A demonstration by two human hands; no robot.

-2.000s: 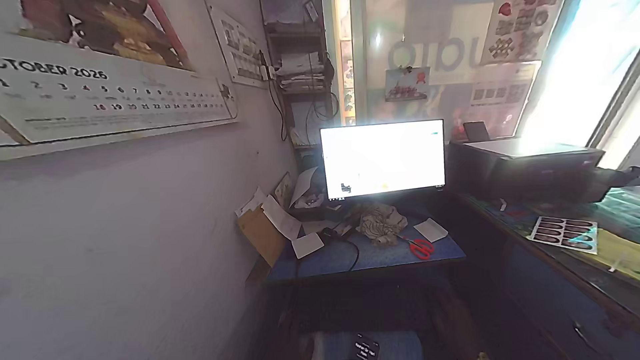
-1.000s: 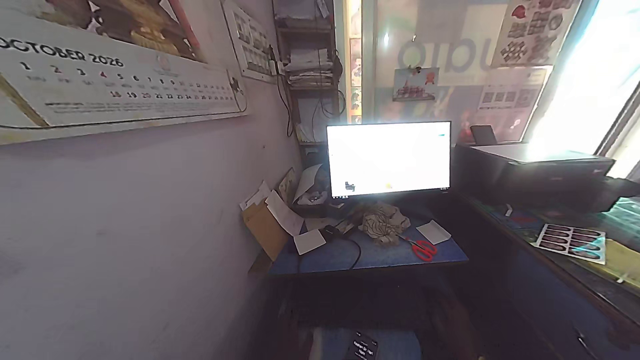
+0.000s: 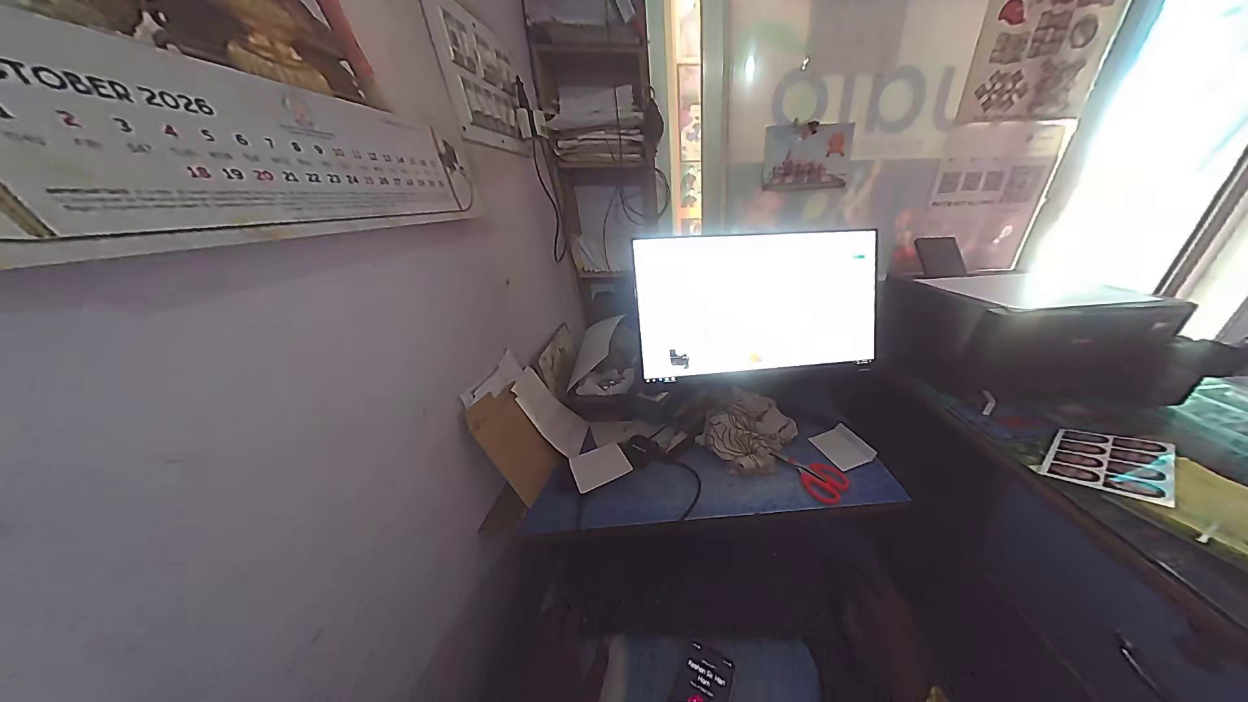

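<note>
Deep shadow under the blue desk (image 3: 760, 502) hides most of my arms. What seems to be my left hand (image 3: 561, 619) is a dim shape at lower left; my right hand (image 3: 863, 595) is a faint shape at lower right. Fingers and anything in them cannot be made out. Between the arms, a lit phone (image 3: 707, 673) lies on light blue cloth, apparently my lap. On the desk are red-handled scissors (image 3: 824, 483), their blades against a crumpled patterned cloth (image 3: 746, 429), with white paper pieces (image 3: 843, 447) (image 3: 600, 468) and a black cable (image 3: 694, 487).
A bright monitor (image 3: 756, 304) stands at the desk's back. Brown envelope and papers (image 3: 512, 439) lean at the left wall. To the right, a black printer (image 3: 1043, 331) stands on a counter (image 3: 1082, 512) with a photo sheet (image 3: 1111, 465). Shelves (image 3: 604, 166) hold stacked papers.
</note>
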